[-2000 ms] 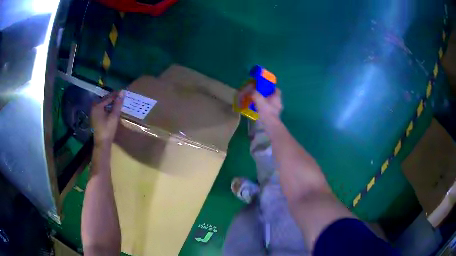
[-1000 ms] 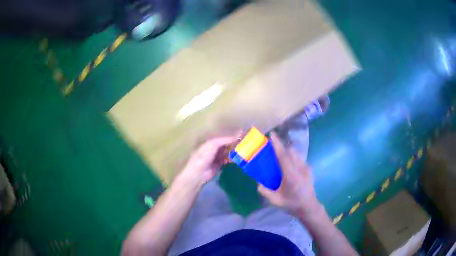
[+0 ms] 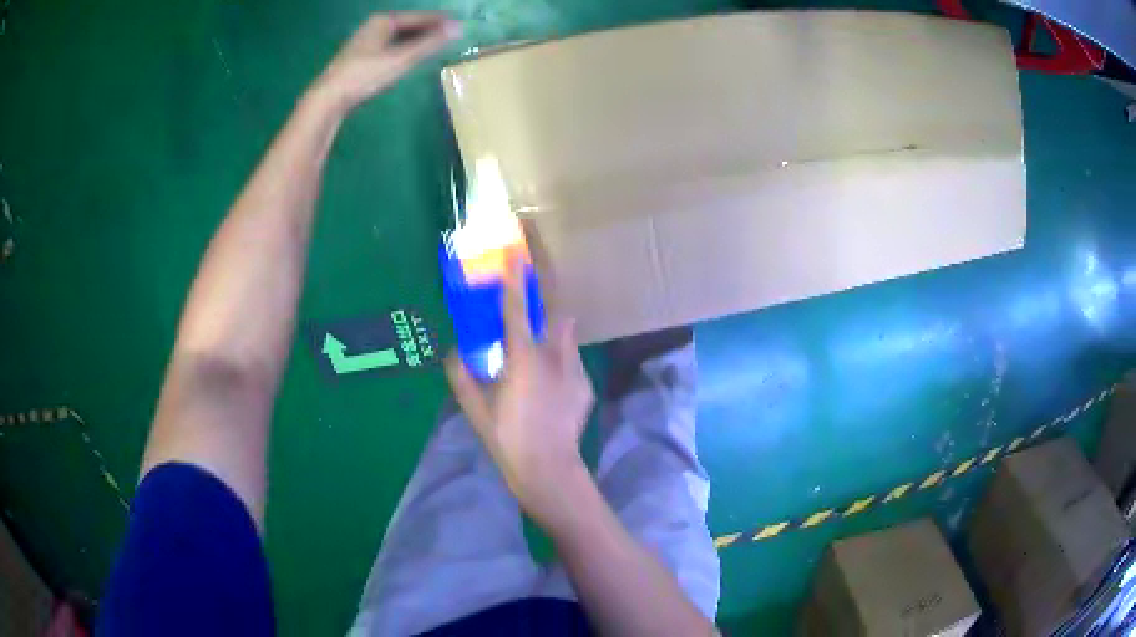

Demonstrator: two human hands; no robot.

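A large closed brown carton (image 3: 772,125) stands in front of me, its left end towards my hands. Clear shiny tape shows along that end. My right hand (image 3: 536,411) holds a blue-and-orange tape dispenser (image 3: 492,305) at the carton's near left corner; a bright glare hides its front part. My left hand (image 3: 386,52) is off the carton's far left corner, fingers bent and partly blurred. Whether it holds anything cannot be told.
Brown cartons (image 3: 903,579) stand at the lower right beyond a yellow-black floor line (image 3: 860,504). A green arrow exit sign (image 3: 361,351) is on the floor left of the carton. A red object (image 3: 1059,50) and a metal edge are at the upper right.
The view has turned, so the carton now lies to the right. My hands were close together at the dispenser; my left hand has moved away to the far corner, and my right still holds the dispenser.
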